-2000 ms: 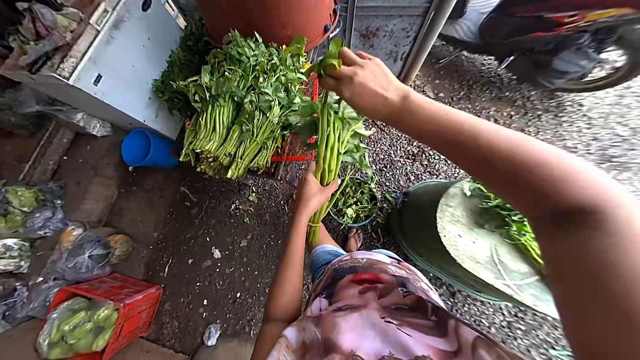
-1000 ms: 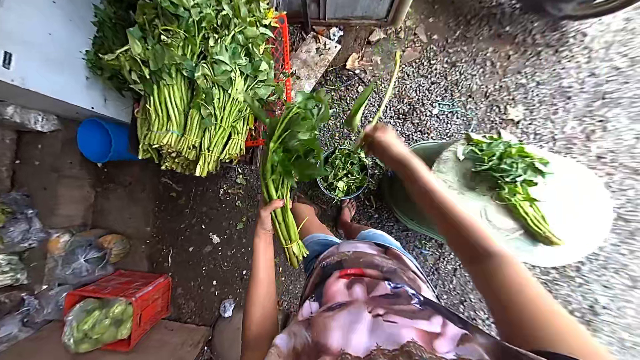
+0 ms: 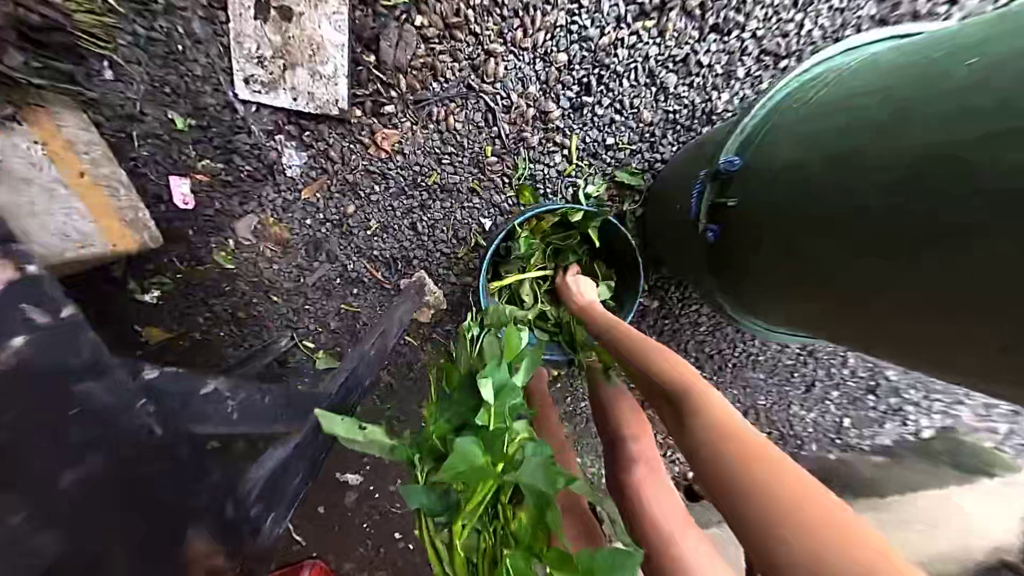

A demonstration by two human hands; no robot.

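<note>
My right hand (image 3: 578, 290) is down inside a round bin with a blue rim (image 3: 490, 254), its fingers closed around a pale green stem (image 3: 522, 279). Loose leaves and stems (image 3: 552, 236) fill much of the bin around the hand. A bunch of leafy green vegetables (image 3: 480, 480) rises from the bottom edge, its leaf tips overlapping the near side of the bin. My left hand is outside the view, so its hold on the bunch does not show.
A large green drum (image 3: 864, 200) lies to the right of the bin. Dark beams (image 3: 344, 400) stand at the left, near a stone-like slab with a yellow stripe (image 3: 72, 180). A pale board (image 3: 292, 56) is on the gravel. My legs are just below the bin.
My right hand has moved down into the bin with a stem; a second ago it was beside the bin, above the gravel. The view has swung down and closer to the bin.
</note>
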